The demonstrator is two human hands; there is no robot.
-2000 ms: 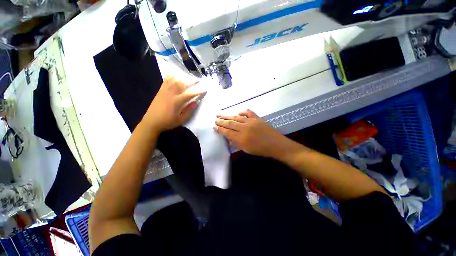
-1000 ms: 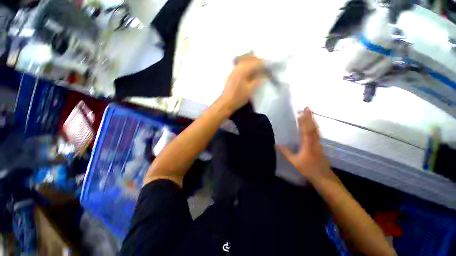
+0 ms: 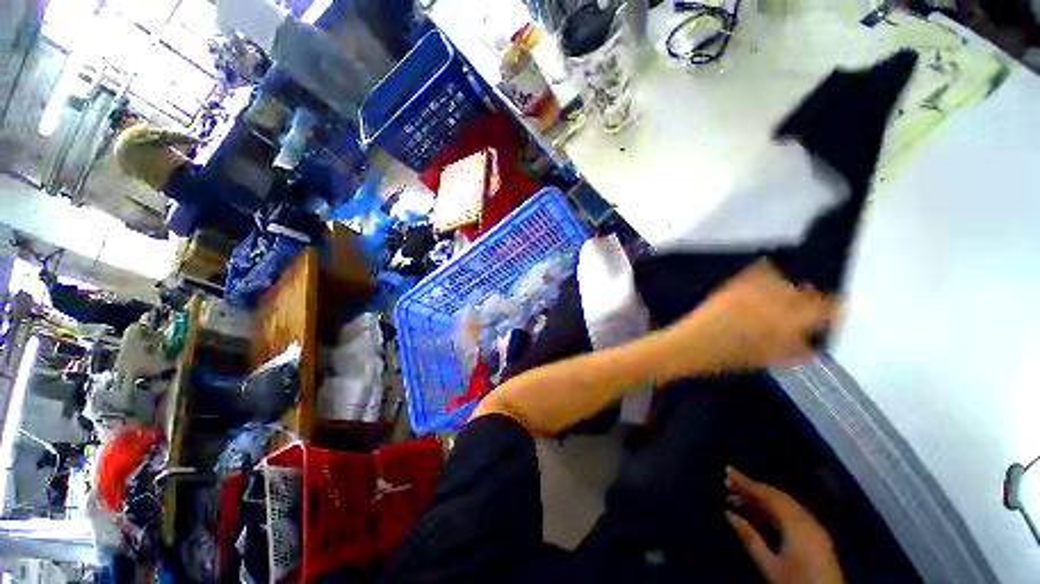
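Note:
My left hand [image 3: 778,317], blurred, is at the table's front edge with its fingers closed on the near corner of a black fabric panel [image 3: 844,148]. The panel lies on the white table and runs away to the back, with a notched outline. A pale panel [image 3: 612,294] hangs over my lap beside the basket, under my left forearm; its lower part is hidden. My right hand [image 3: 787,536] is low at the right over my dark clothing, fingers curled but apart, with nothing seen in it.
A blue basket [image 3: 413,356] with scraps is left of my lap, and a red basket [image 3: 376,502] stands lower left. A patterned cup [image 3: 604,86] and a cable [image 3: 701,32] are on the table. The ruled edge [image 3: 878,456] runs down at right. Shelves and piled goods fill the left.
The view has swung left, and the sewing machine is out of the picture. My left hand has gone to the black panel. My right hand has left the pale panel and dropped off the table.

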